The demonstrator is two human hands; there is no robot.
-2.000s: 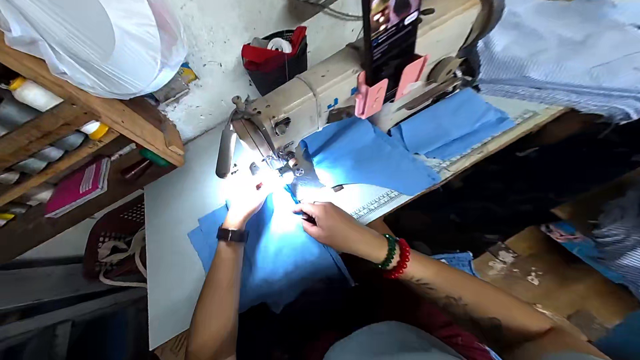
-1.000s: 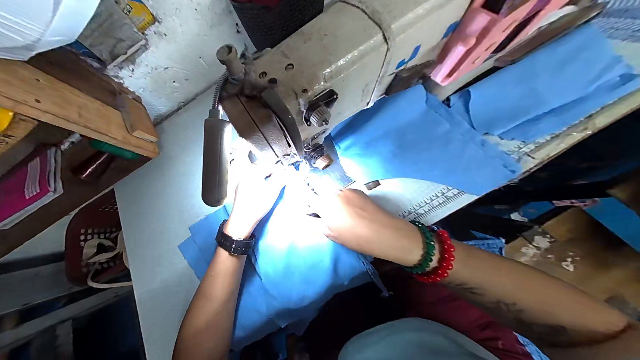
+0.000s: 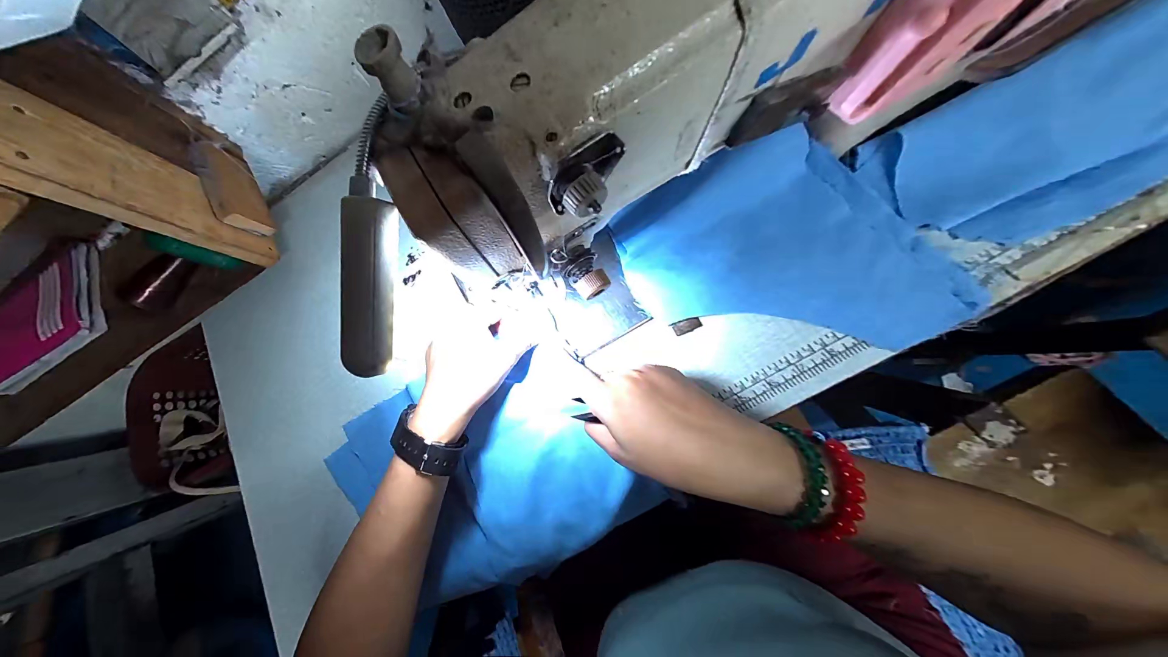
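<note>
Blue fabric (image 3: pixel 538 465) lies on the sewing table below the head of a sewing machine (image 3: pixel 639 82). My left hand (image 3: pixel 470 365), with a black watch at the wrist, rests on the fabric just below the needle area. Glare hides its fingertips and whatever they touch. To the right of it, my right hand (image 3: pixel 652 415) is closed around a small dark pointed tool (image 3: pixel 584 417), whose kind I cannot tell; only part of it shows. A lit tubular lamp (image 3: pixel 368 283) hangs left of the machine head.
More blue fabric pieces (image 3: pixel 766 237) lie right of the needle area, beside a printed ruler scale (image 3: pixel 794 370) on the table. A pink holder (image 3: pixel 912 55) is fixed to the machine. At left stand a wooden shelf (image 3: pixel 119 173) and a dark red perforated basket (image 3: pixel 173 411).
The view has moved much closer to the machine. My right hand stays near the needle area, and my left hand remains on the fabric.
</note>
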